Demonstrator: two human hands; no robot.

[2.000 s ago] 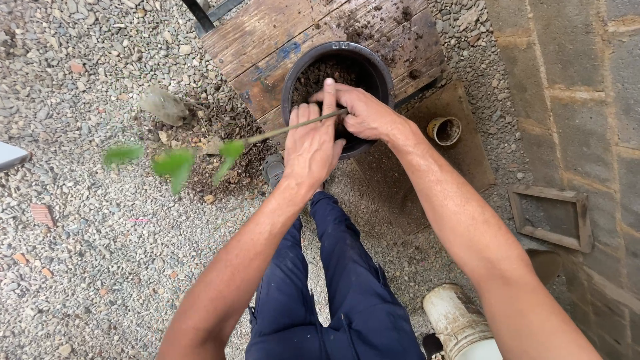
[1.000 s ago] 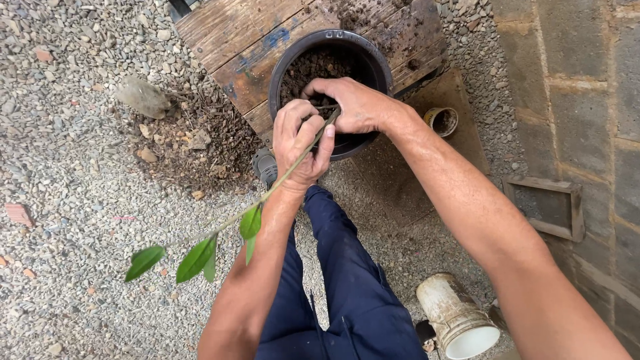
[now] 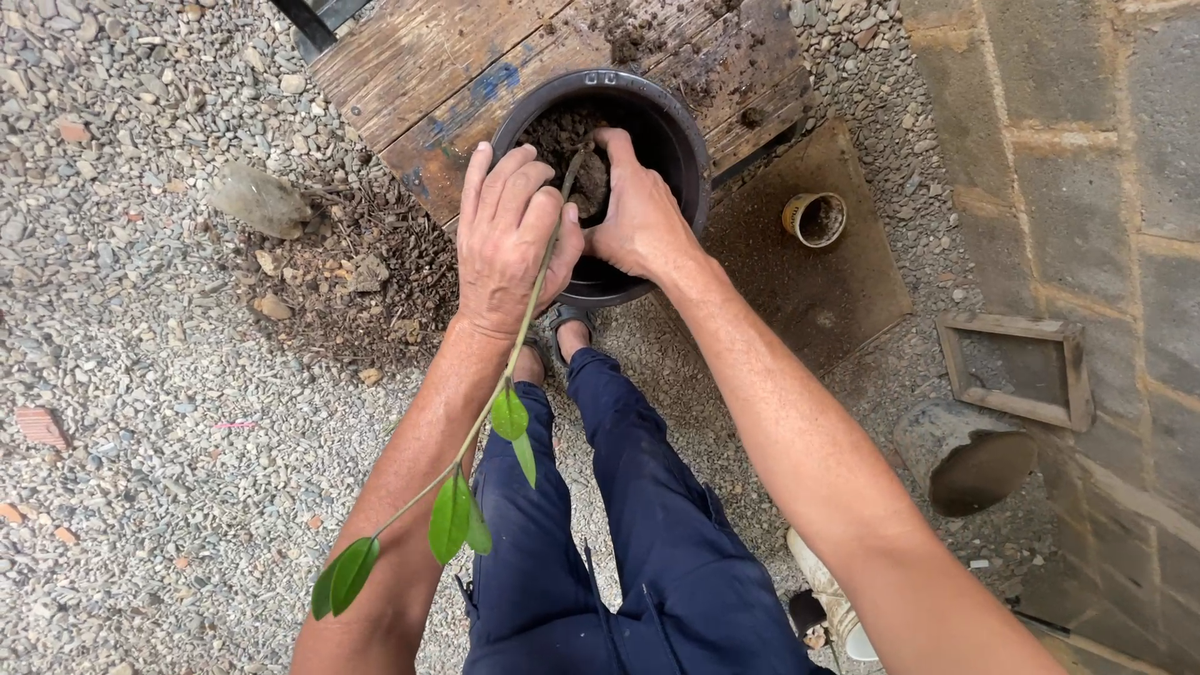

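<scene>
A round black plastic pot (image 3: pixel 696 159) stands on the edge of a worn wooden table, with dark soil (image 3: pixel 558 131) inside. A leafy plant stem (image 3: pixel 539 281) rises from a root clump (image 3: pixel 589 183) in the pot and leans toward me, its green leaves over my left forearm and legs. My left hand (image 3: pixel 511 230) is at the pot's near left rim, the thumb against the stem, fingers loosely bent; its grip is partly hidden. My right hand (image 3: pixel 639 214) reaches into the pot, thumb and index finger spread around the root clump.
The wooden table (image 3: pixel 422 75) bears scattered soil. Left of it, a soil heap (image 3: pixel 366 272) and a cloudy plastic bottle (image 3: pixel 260 200) lie on gravel. At right are a small tin (image 3: pixel 814 219) on a flat board (image 3: pixel 844 291), a wooden frame (image 3: pixel 1017 370), a bucket (image 3: pixel 966 455) and a block wall (image 3: pixel 1078 206).
The stem's leafy end has swung from the left down toward my legs. My right hand, earlier with its fingers deeper in the soil, is now spread around the root clump.
</scene>
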